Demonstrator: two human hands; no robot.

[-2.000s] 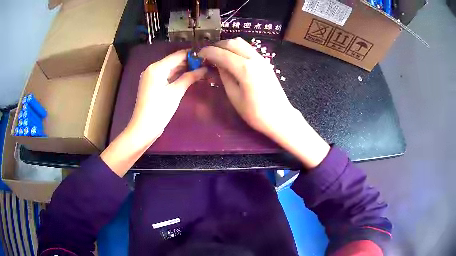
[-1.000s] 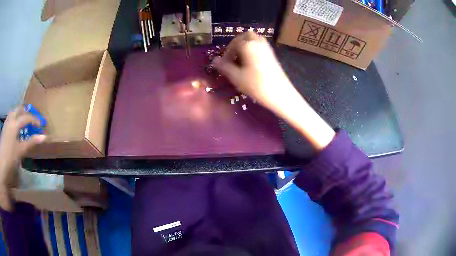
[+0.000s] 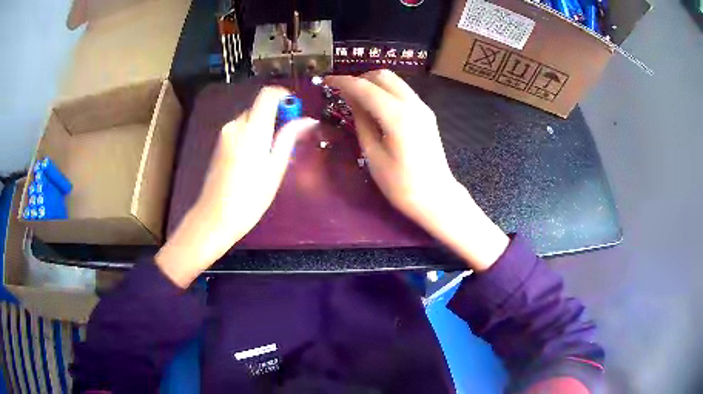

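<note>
My left hand (image 3: pixel 250 158) holds a blue battery cell (image 3: pixel 290 109) between thumb and fingers, its ring-like end facing up, just below the welding electrodes (image 3: pixel 295 32). My right hand (image 3: pixel 397 131) is to the right of the cell, over the pile of connector leads (image 3: pixel 336 108). A small white plug (image 3: pixel 317 80) shows at its fingertips; the fingers are blurred, and I cannot tell whether they grip it. Another small white piece (image 3: pixel 324 145) lies on the maroon mat (image 3: pixel 231 208) between my hands.
An open brown carton (image 3: pixel 92 165) at the left holds several blue cells (image 3: pixel 45 192). A larger printed carton (image 3: pixel 512 65) at the back right is heaped with blue cells. The spot welder (image 3: pixel 374 52) stands behind the mat. The bench's front edge runs below my forearms.
My left hand has come from the left carton back to the mat, now with a blue cell. My right hand has moved slightly down, its fingers now near a white plug.
</note>
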